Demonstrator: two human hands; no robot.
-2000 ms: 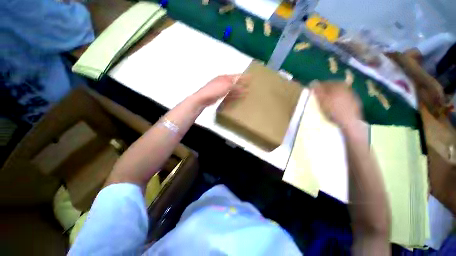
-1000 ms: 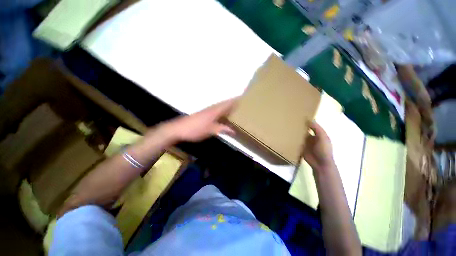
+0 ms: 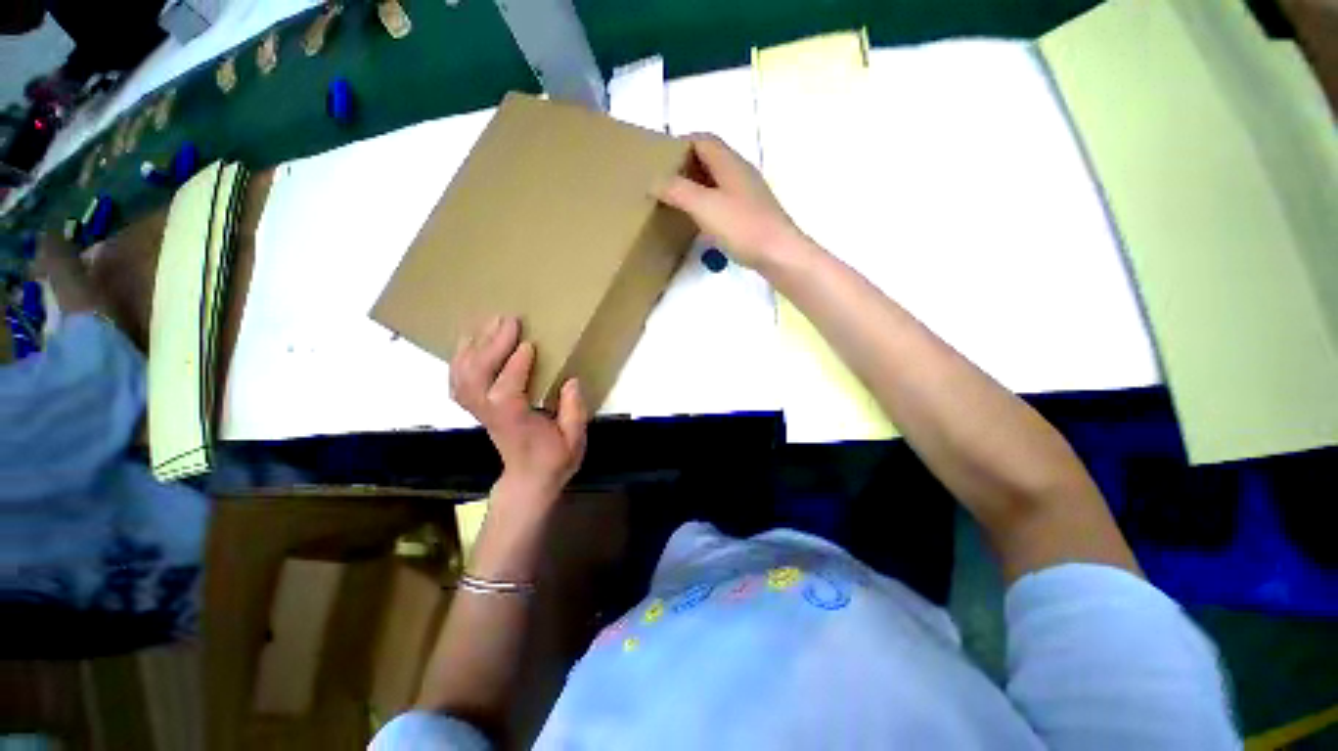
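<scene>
A closed plain brown carton (image 3: 536, 220) is held tilted over the white bench surface (image 3: 969, 191). My left hand (image 3: 517, 404) grips its near lower edge, with fingers on top. My right hand (image 3: 734, 206) grips its far right corner. A small dark round disc (image 3: 715, 260) lies on the white surface to the right of the carton. A long pale yellow sheet (image 3: 814, 352) lies partly under my right forearm. What is inside the carton is hidden.
Yellow sheet stacks lie at far right (image 3: 1218, 220) and left (image 3: 191, 323). A large open scrap carton (image 3: 235, 587) stands at lower left. The green belt (image 3: 426, 74) carries tan pieces and blue cylinders beyond a grey post (image 3: 555, 44). Another person's sleeve (image 3: 88, 426) is at left.
The view has turned. The carton has moved left across the bench and is now turned and tilted. My right hand has shifted to its far corner, and the dark disc now shows.
</scene>
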